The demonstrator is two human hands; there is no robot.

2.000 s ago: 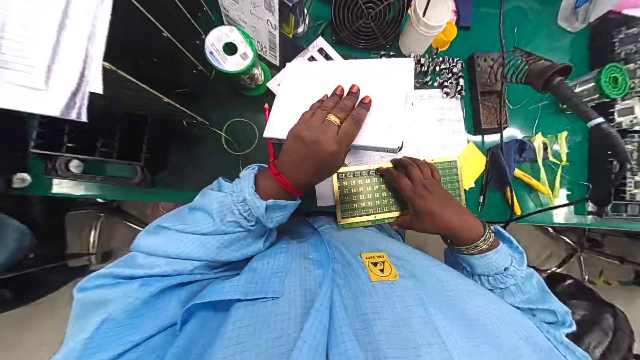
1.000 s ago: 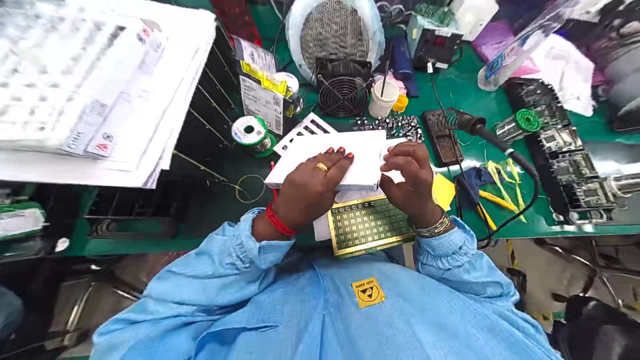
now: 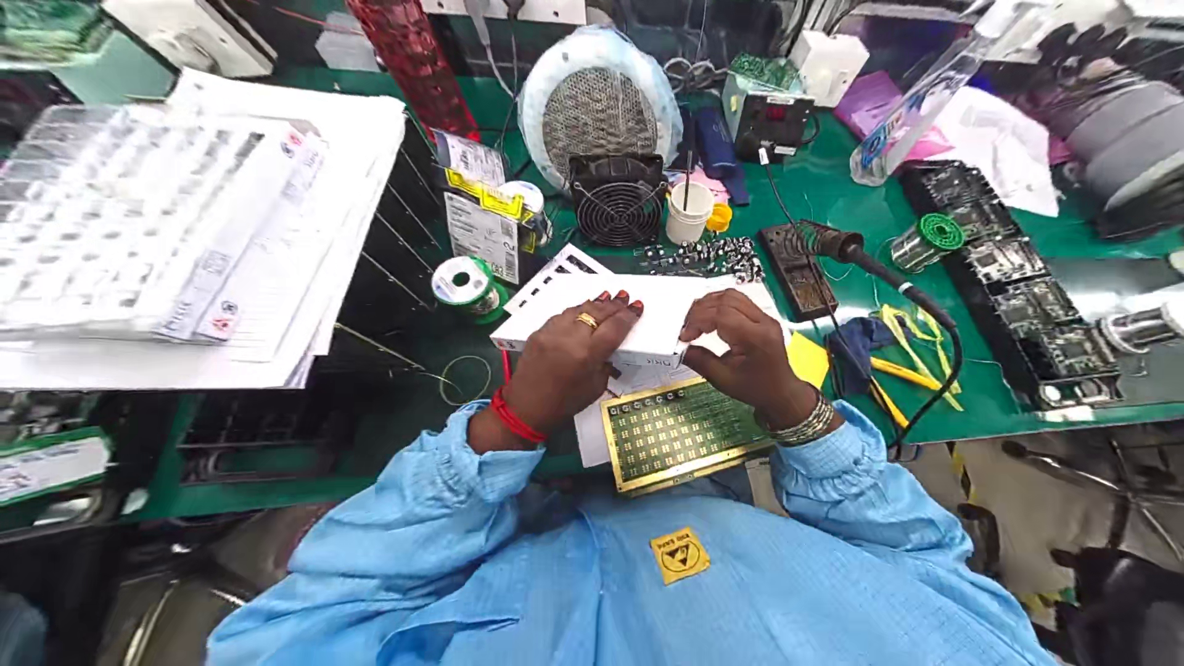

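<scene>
A white flat cardboard box (image 3: 647, 310) lies on papers before me. My left hand (image 3: 578, 356) rests on its top, fingers spread over the left part. At the box's near right corner, my right hand (image 3: 740, 347) has thumb and forefinger pinched on the edge. Nearer to me, a gold-edged green circuit board panel (image 3: 680, 430) lies under and beside my right wrist, touched by neither set of fingers. White sheets (image 3: 592, 430) show beneath the panel. Just beyond the box is a pile of small black and silver electronic components (image 3: 712, 257).
A solder spool (image 3: 467, 285) and cooling fan (image 3: 618, 202) stand beyond the box. To the right are a soldering iron (image 3: 893, 277) in its holder, yellow-handled pliers (image 3: 902, 375) and another solder spool (image 3: 925, 242). Stacked papers and trays (image 3: 361, 231) are at left.
My right hand has left the circuit board panel, which it held two seconds ago, and moved up to the white box's corner. My left hand has stayed on the box. The view has shifted to show more bench.
</scene>
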